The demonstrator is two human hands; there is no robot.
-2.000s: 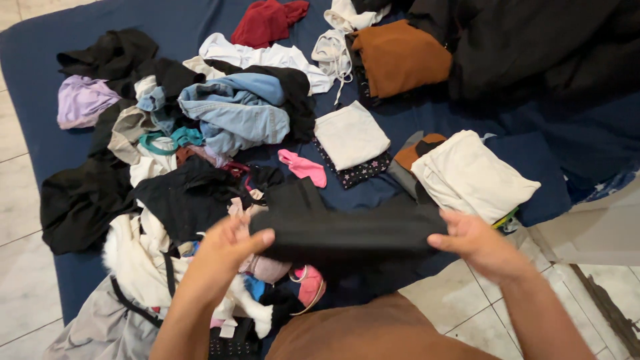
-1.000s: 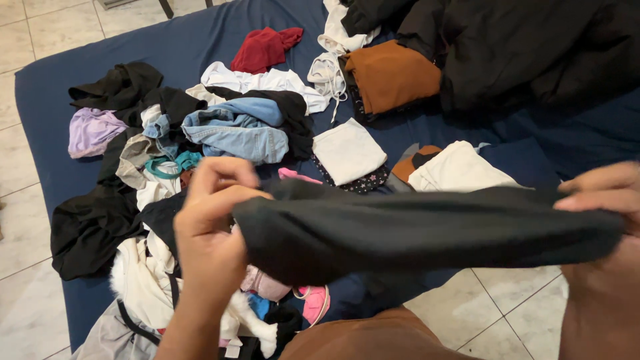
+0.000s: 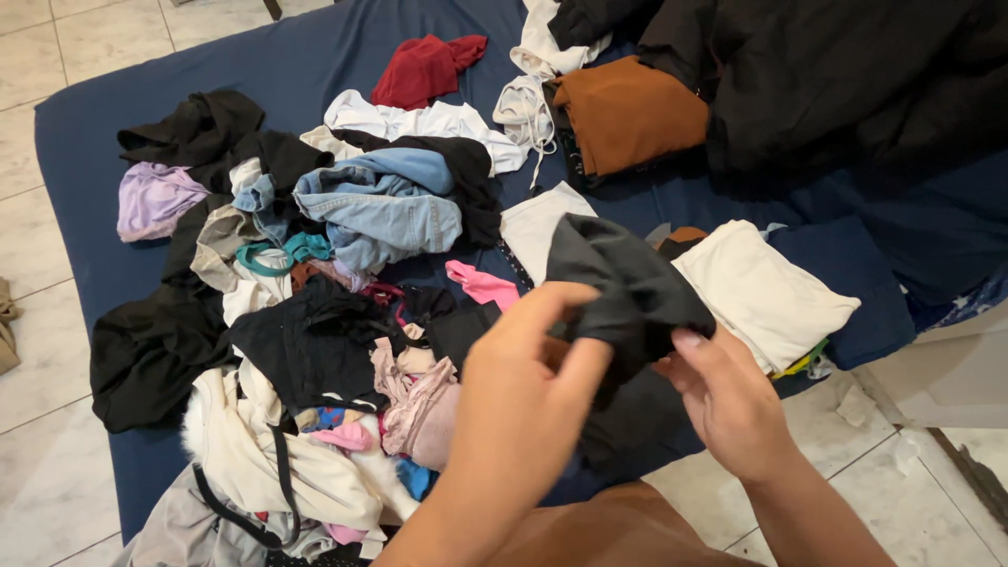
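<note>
Both hands hold a bunched black garment [image 3: 622,276] above the front part of the bed. My left hand [image 3: 535,378] grips its lower left side between thumb and fingers. My right hand [image 3: 720,394] pinches its lower right edge. Behind the garment lies a folded white cloth [image 3: 539,224], partly covered by it. Just right of it is a folded cream garment [image 3: 764,291] on a small stack. A pink sock-like item [image 3: 482,285] lies left of the black garment. More dark cloth [image 3: 638,417] is under my hands, its shape partly hidden.
A loose heap of clothes with light blue denim [image 3: 378,209] covers the left of the navy bed sheet [image 3: 87,173]. A red garment [image 3: 425,71] lies at the back. Folded brown cloth [image 3: 630,114] and a large black garment [image 3: 858,87] are at the back right.
The black garment was stretched wide between my hands one second ago. It is now bunched up, and my hands have come close together.
</note>
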